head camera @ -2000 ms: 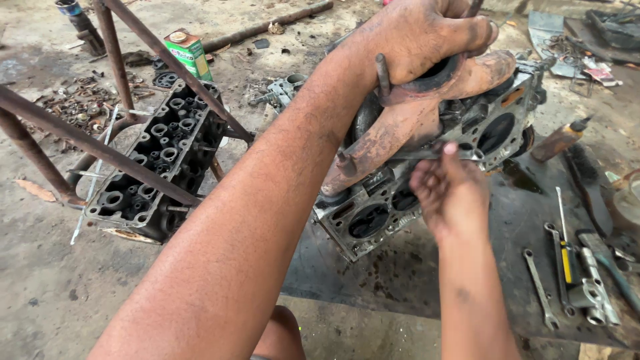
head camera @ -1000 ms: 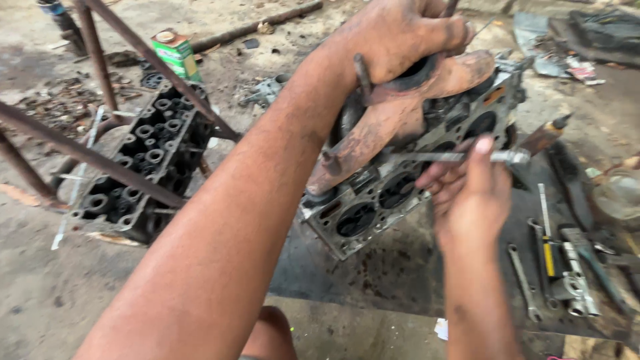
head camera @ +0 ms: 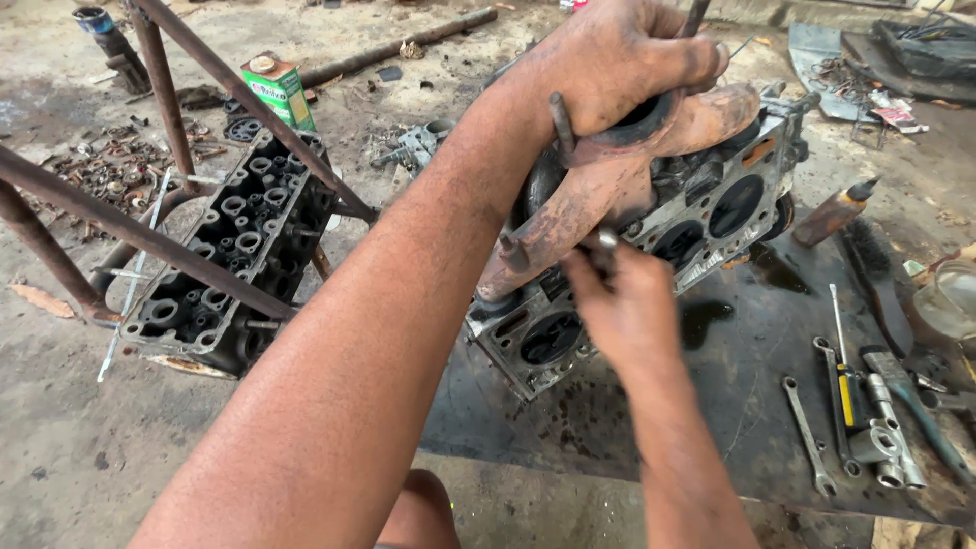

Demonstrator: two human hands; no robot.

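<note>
A cylinder head lies on its side on a dark metal sheet, with a rusty exhaust manifold along its top. My left hand grips a dark upright metal rod, perhaps a flange stud, beside the manifold's round opening. Below the manifold's middle, my right hand is closed around a metal tool, blurred and mostly hidden; its shiny end shows above the fingers. The tool's working end cannot be made out.
Another cylinder head stands left, behind rusty frame bars. Right on the sheet lie a combination wrench, a yellow-black screwdriver, sockets, a paintbrush and a wire brush. A green can stands behind.
My right hand has moved left and up, closer beneath the manifold. The long tool that lay crosswise in it one second ago now shows only a short end. My left hand stays at the manifold opening.
</note>
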